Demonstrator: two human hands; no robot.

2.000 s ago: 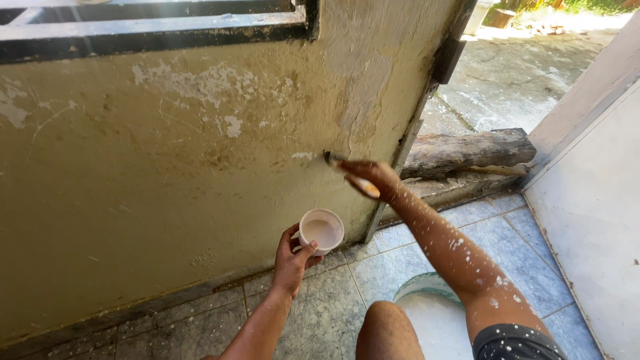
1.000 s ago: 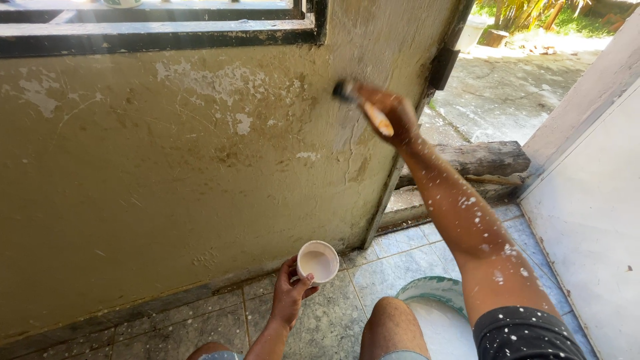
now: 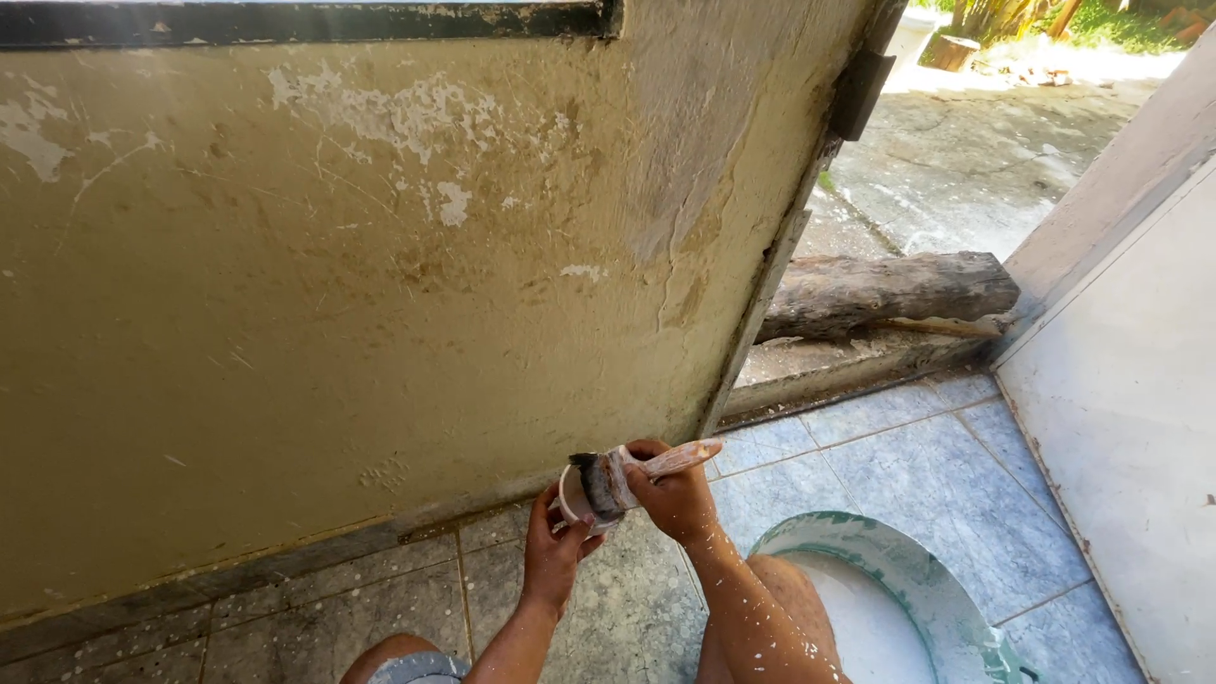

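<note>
My left hand (image 3: pixel 560 541) holds a small white plastic cup (image 3: pixel 574 496) from below and the side, near the foot of the wall. A wide paintbrush (image 3: pixel 617 477) with dark bristles and a paint-smeared wooden handle is in my right hand (image 3: pixel 676 494). Its bristles rest at the mouth of the cup, hiding most of what is inside. Behind them stands a yellowish wall (image 3: pixel 380 285) with peeling paint and bare patches. White paint spots cover my right forearm.
A green tub (image 3: pixel 912 560) with white liquid stands on the tiled floor (image 3: pixel 893 465) beside my knee. A weathered log (image 3: pixel 883 290) lies across the doorway sill. A white door panel (image 3: pixel 1130 380) is at the right. A dark window frame (image 3: pixel 313 24) edges the wall above.
My right hand has come down from the wall with the brush, which is now at the cup. My left hand still holds the cup low by the wall.
</note>
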